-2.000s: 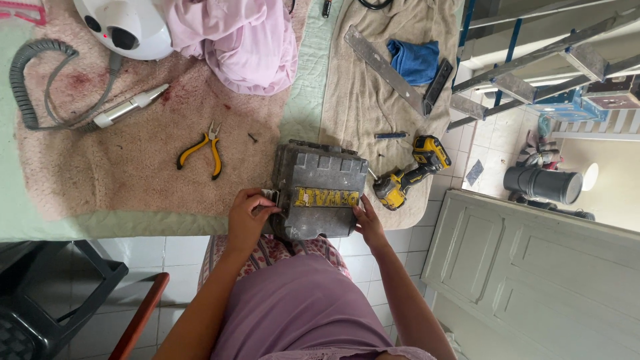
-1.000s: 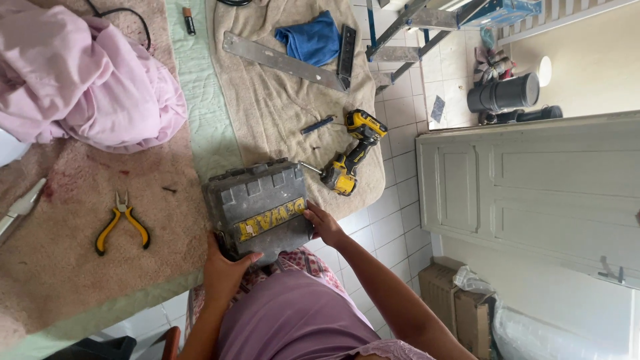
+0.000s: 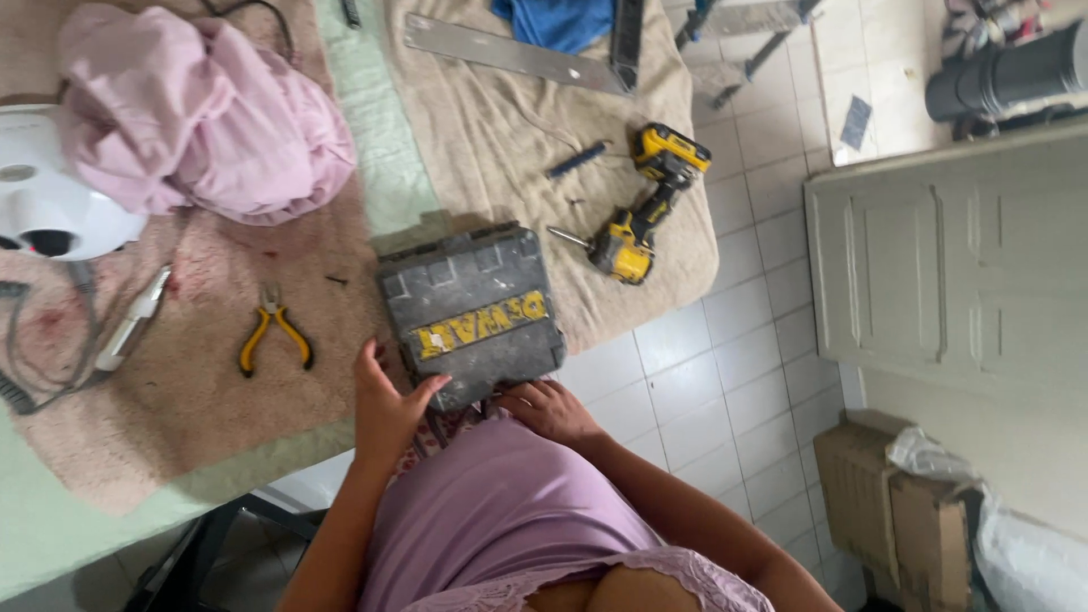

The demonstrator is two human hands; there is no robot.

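A dark grey DeWalt plastic case, lid closed, lies at the table's near edge. My left hand grips its near left corner, thumb on top. The fingers of my right hand touch the near side by my lap; their tips are partly hidden. Right of the case a yellow and black DeWalt cordless power tool lies on a beige towel, its bit pointing at the case. Pliers with yellow and black handles and a small dark screw lie to the left on a pinkish towel.
Further left are a white handpiece with a coiled cord, a white device and pink cloth. At the back lie a metal square, a blue cloth and a dark blue slim tool. Cardboard boxes stand right, beyond the tiled floor.
My right hand has moved from the case's right side to its near side. My left hand still holds the near left part. The view has shifted.
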